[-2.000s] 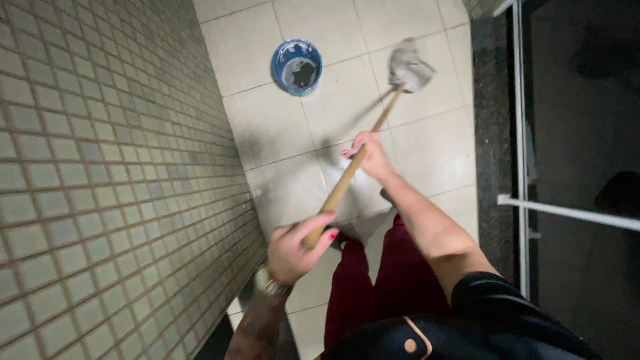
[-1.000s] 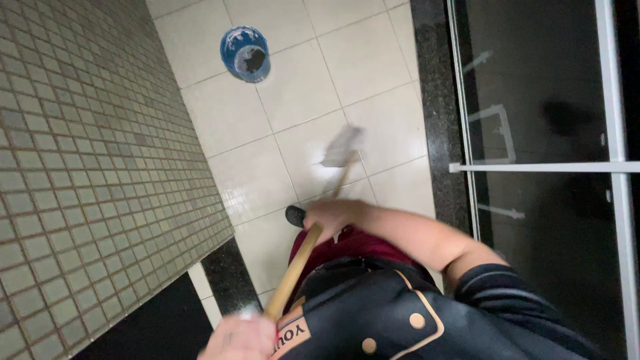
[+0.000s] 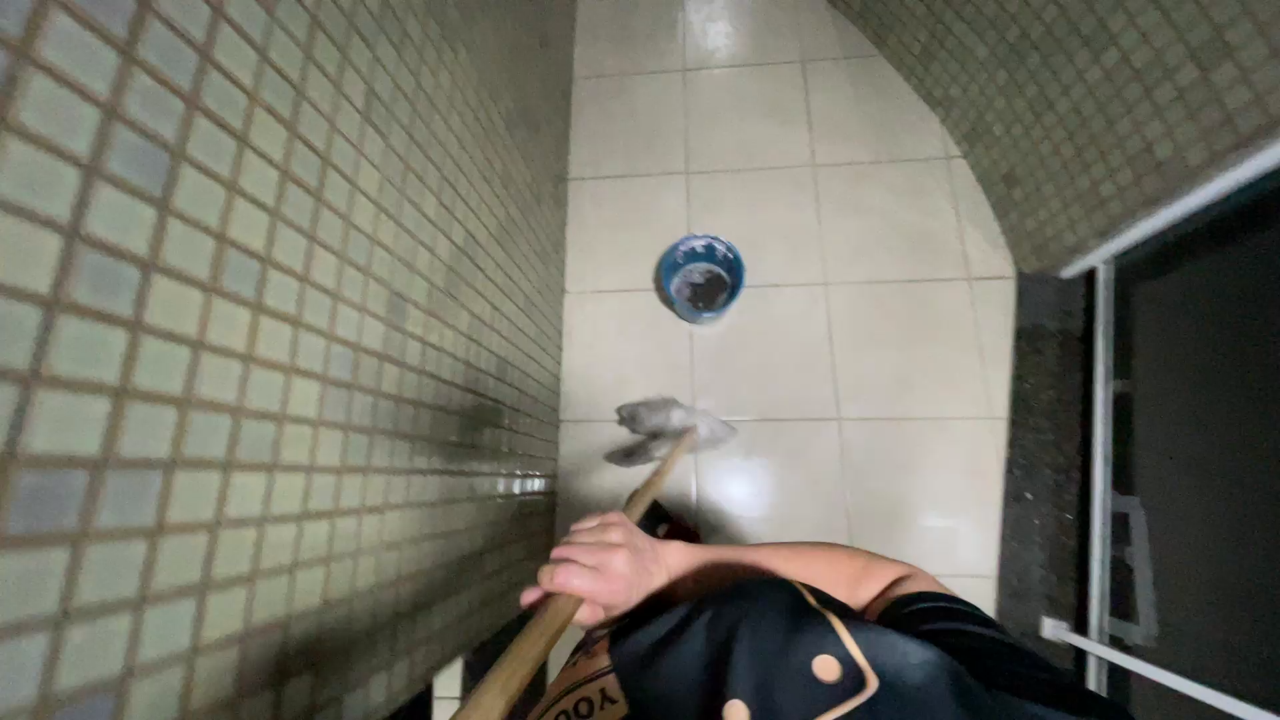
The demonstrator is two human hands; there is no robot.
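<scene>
My right hand [image 3: 605, 568] is closed around the wooden handle [image 3: 525, 655] of a mop, low in front of my dark apron. The handle slants up and to the right from the bottom edge. At its far end the wet grey mop cloth [image 3: 665, 430] lies on the tiled floor close to the left wall, a little blurred. My left hand is out of the picture. Beyond the cloth stands a blue plastic bucket [image 3: 701, 278] with dark, foamy water inside.
A mosaic-tiled wall [image 3: 300, 350] rises close on the left, and another [image 3: 1100, 110] at the upper right. Along the right run a dark stone strip [image 3: 1045, 450] and a metal-framed glass door [image 3: 1103, 400] with a white bar.
The mop cloth has swept across to the left side of the floor, near the wall. My left hand, on the handle's end before, has left the view. The view has turned.
</scene>
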